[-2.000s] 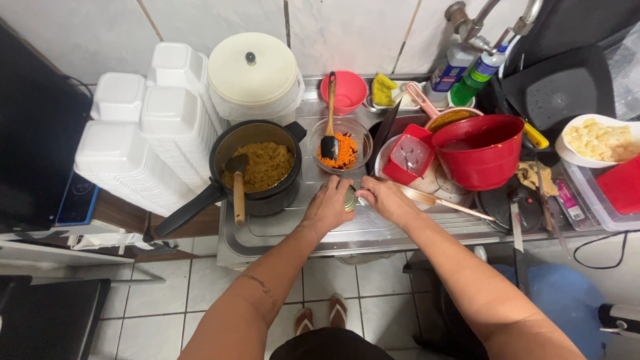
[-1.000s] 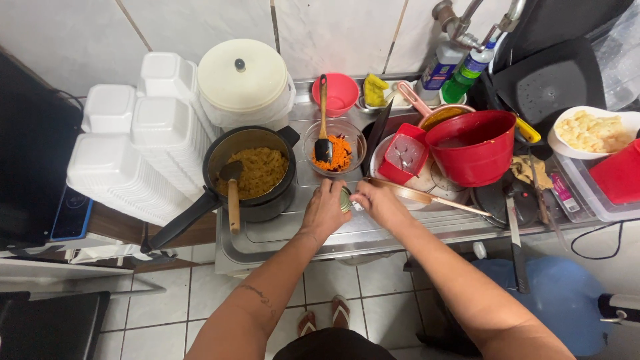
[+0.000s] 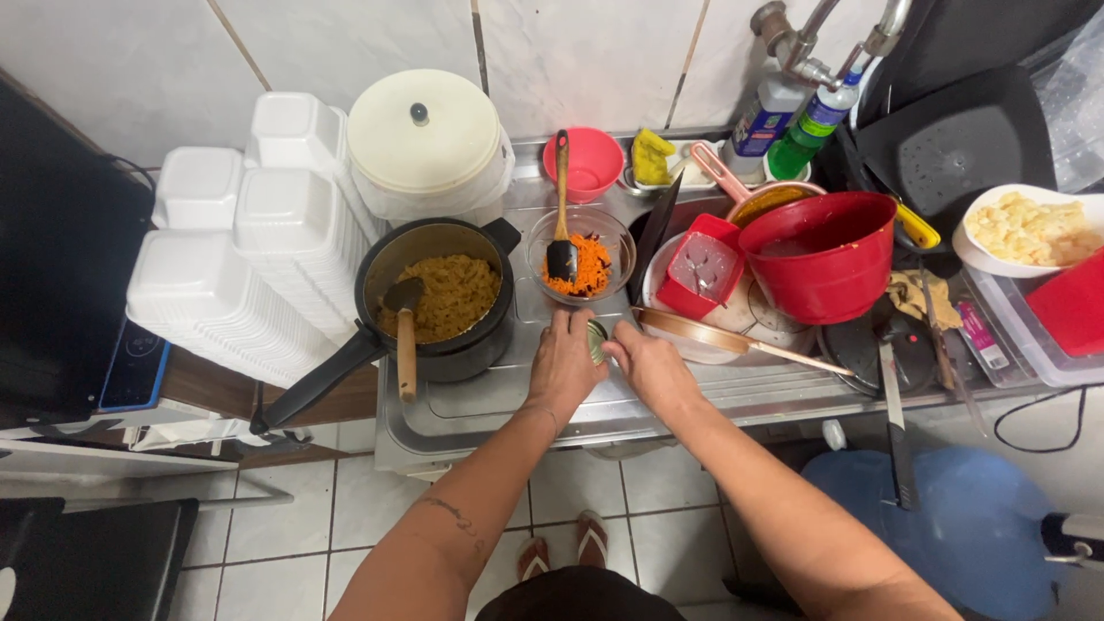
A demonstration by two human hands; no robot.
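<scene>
My left hand is closed around a small metal can, whose ridged end shows between my hands. My right hand has its fingertips at the can's right edge; whether it grips anything is hidden. Just beyond them stands a glass bowl of grated carrot and dark bits, with a black-headed, wooden-handled spatula leaning in it. Left of my hands, a black pressure cooker pot holds a yellowish-brown food and a spoon with a wooden handle.
Stacked white foam containers and a lidded cream pot stand left. A pink bowl sits behind. The sink at right holds a red bowl and a strainer. A knife overhangs the counter edge.
</scene>
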